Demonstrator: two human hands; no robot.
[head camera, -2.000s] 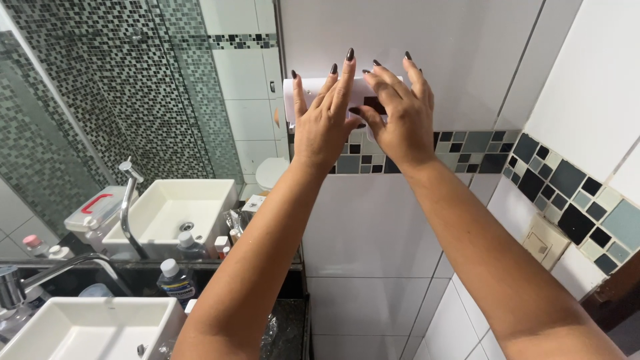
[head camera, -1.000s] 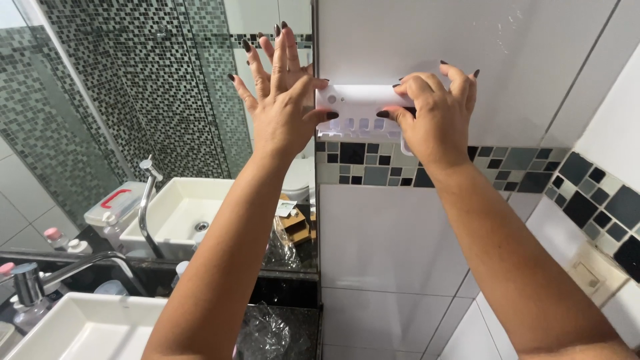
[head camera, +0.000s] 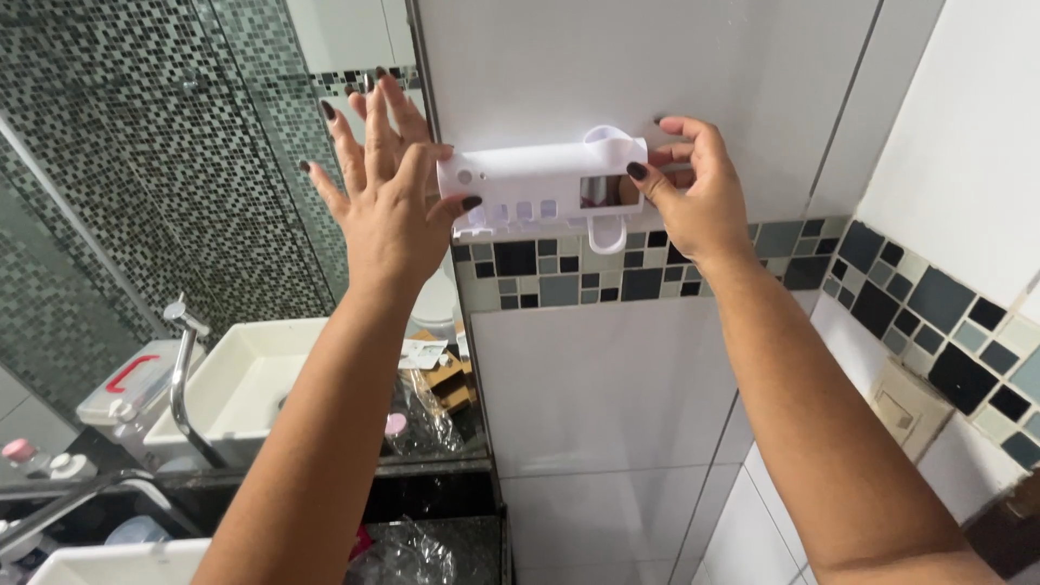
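A white plastic toothbrush holder (head camera: 528, 175) lies flat against the tiled wall, just above a band of mosaic tiles. It has a row of slots along its lower left, a small dark mirrored panel at the right and a loop-shaped part below that panel. My left hand (head camera: 390, 203) grips the holder's left end between thumb and index finger, its other fingers spread in front of the mirror. My right hand (head camera: 699, 195) is at the right end, thumb on the front edge, the other fingers curled beside it; some fingertips are hidden.
A large mirror (head camera: 244, 203) fills the left side, reflecting a sink, a faucet and a cardboard piece. Below it, a white sink (head camera: 130, 565) and clear plastic wrapping (head camera: 402, 556) rest on the black counter. A wall switch (head camera: 910, 410) is at the right, under the mosaic band (head camera: 642, 280).
My right hand has moved from the holder's front to its right end, uncovering the mirrored panel. My left hand, over the holder two seconds ago, is now at its left end.
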